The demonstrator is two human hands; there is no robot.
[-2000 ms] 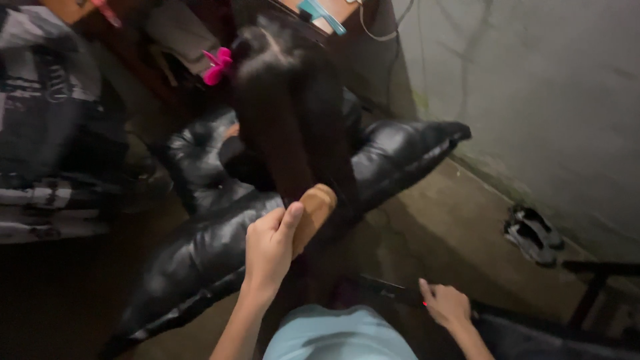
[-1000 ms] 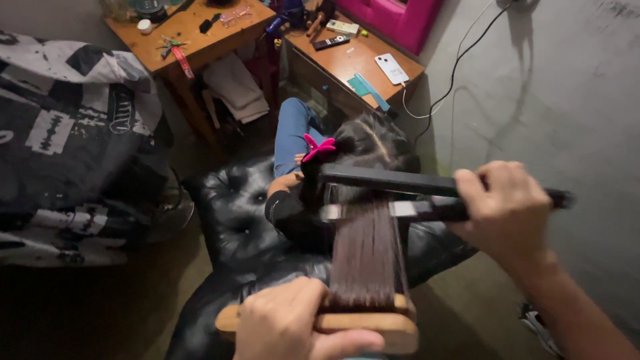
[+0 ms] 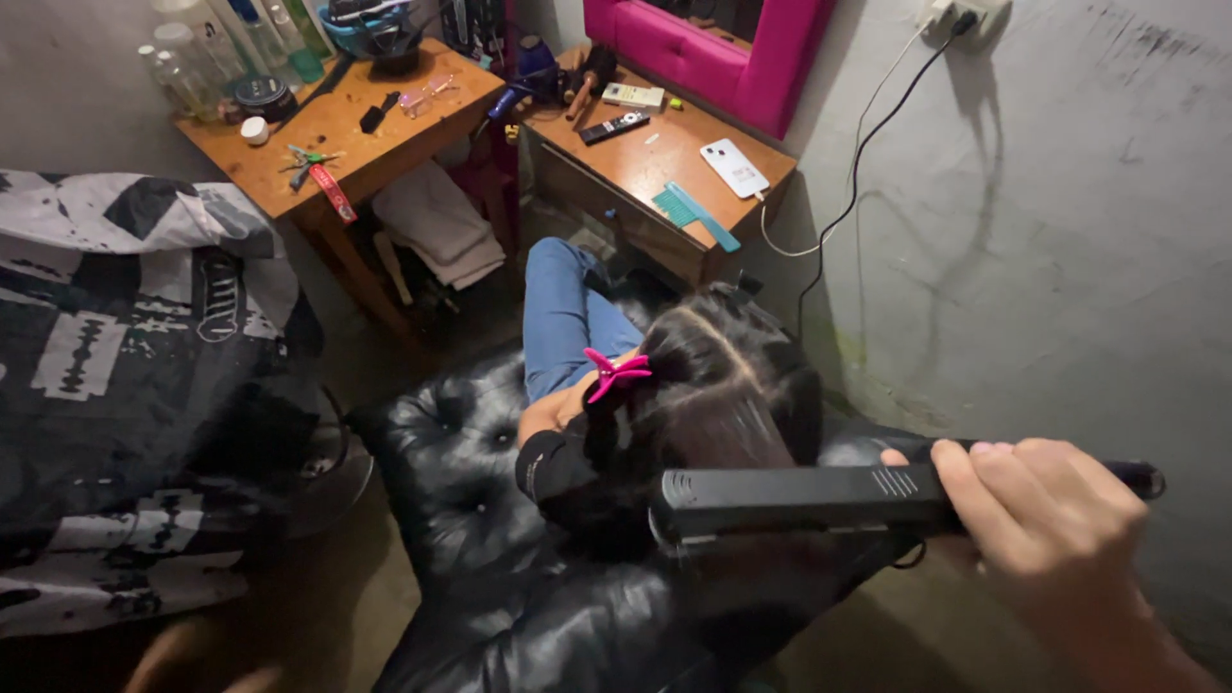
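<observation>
My right hand grips a black hair straightener by its handle. The straightener lies level across the long dark hair of a seated person, behind the parted crown; whether hair is between its plates is hard to tell. A pink hair clip holds a section at the left of the head. The person wears blue jeans and a black top, and sits on a tufted black seat. At the lower left edge, a blurred patch of skin may be my left hand; what it holds is hidden.
Bottles, a bowl, glasses and keys stand on the left wooden table. The right table bears a teal comb, a charging phone, a remote and brushes. A black cord hangs from the wall outlet. Patterned cloth drapes at left.
The wooden brush, in my left hand under the hair one second ago, is out of view. My right hand, free of the straightener two seconds ago, now holds it.
</observation>
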